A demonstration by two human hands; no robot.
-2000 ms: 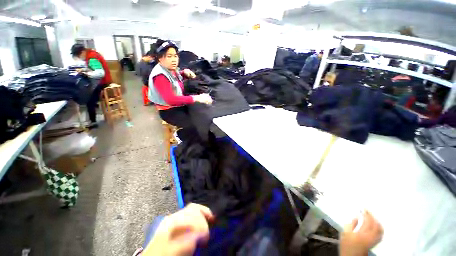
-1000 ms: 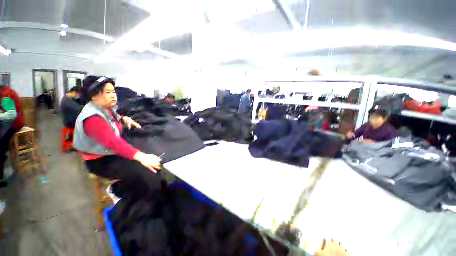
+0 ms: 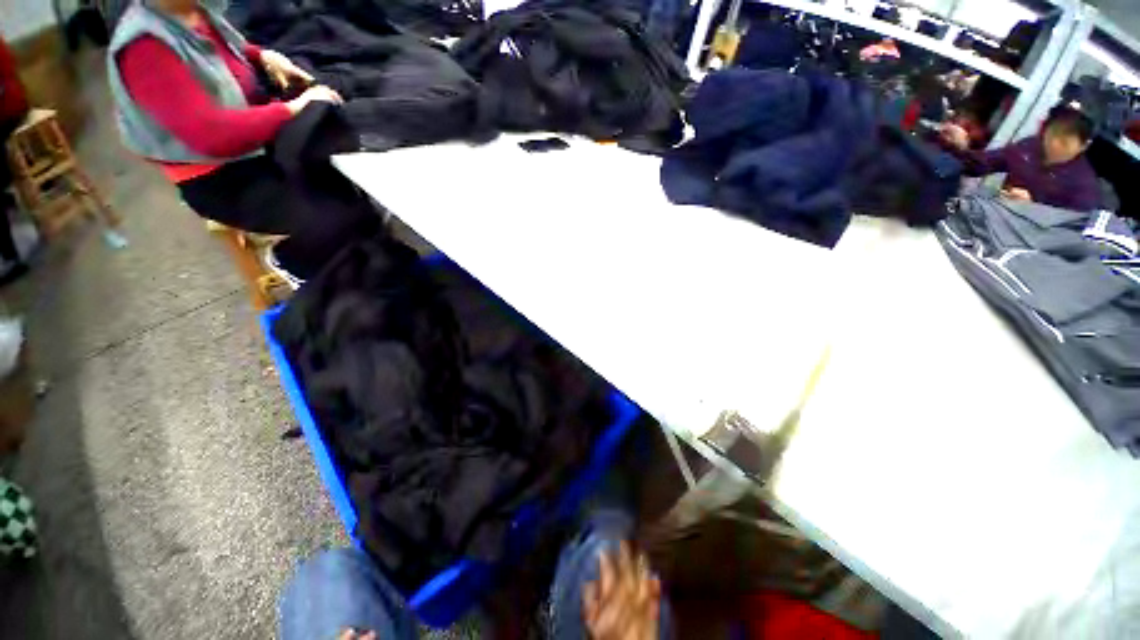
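A blue plastic crate (image 3: 345,491) stands on the floor before my knees. Black coats (image 3: 413,388) fill it in a loose heap. My right hand (image 3: 623,598) rests on my right knee at the bottom, with no object visible in it. Only a small bit of my left hand (image 3: 358,635) shows at the bottom edge by my left knee; the rest is cut off. Neither hand touches the crate or the coats.
A long white table (image 3: 600,263) runs along the right. It bears black garments (image 3: 575,63), a navy heap (image 3: 775,150) and grey garments (image 3: 1038,275). A person in a grey vest (image 3: 188,94) sits left; another sits far right. Something red lies under the table.
The view has swung right, then down, bringing the crate and my knees into view. My right hand has moved from the table's edge to my knee. My left hand is now mostly out of view.
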